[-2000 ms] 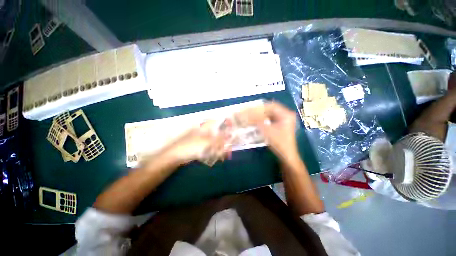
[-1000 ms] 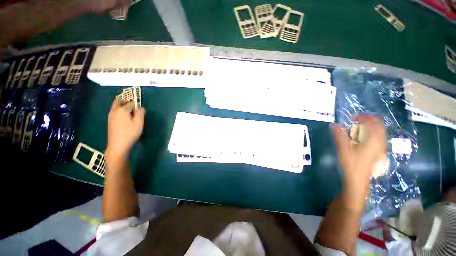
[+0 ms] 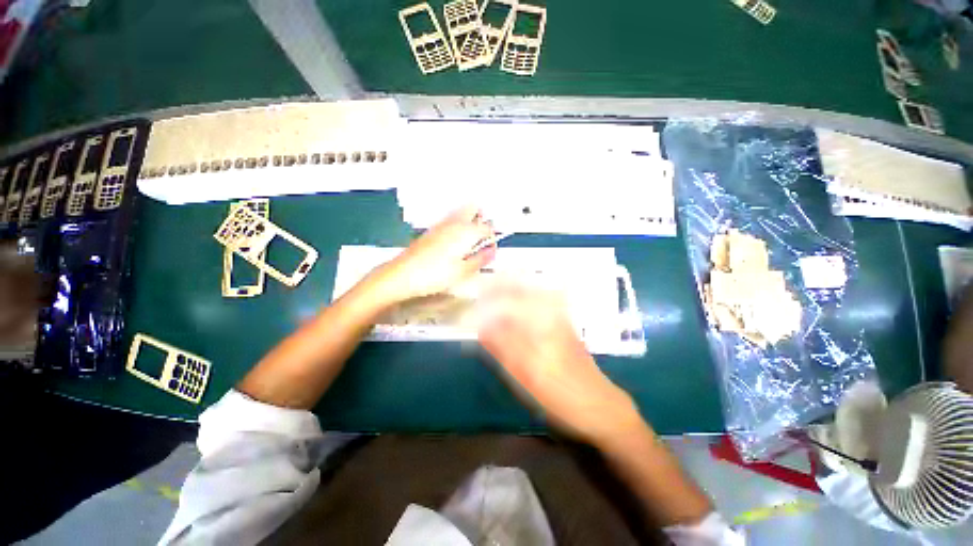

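Observation:
A long white adhesive strip (image 3: 608,309) with tan parts lies nearest me, partly under my hands. My left hand (image 3: 443,259) is above its upper edge, fingers closed on a thin pale piece (image 3: 493,241) seen nearly edge-on; its kind is unclear. My right hand (image 3: 523,325) is blurred over the strip's middle; I cannot tell whether it holds anything. A few overlapping gold phone housings (image 3: 283,254) lie left of the strip, and another housing (image 3: 169,368) lies nearer the left front edge.
A tan-topped sheet stack (image 3: 267,139) and white used liners (image 3: 544,176) lie behind. Black tray (image 3: 85,245) is at left. Peeled papers (image 3: 752,288) lie on a clear bag (image 3: 790,368). A fan (image 3: 928,453) stands lower right. Housings (image 3: 523,41) lie beyond the rail; another person's arm shows at right.
My left hand has come from the housings at left to the strip. My right hand has moved left from the paper pile to the strip. The camera view has shifted.

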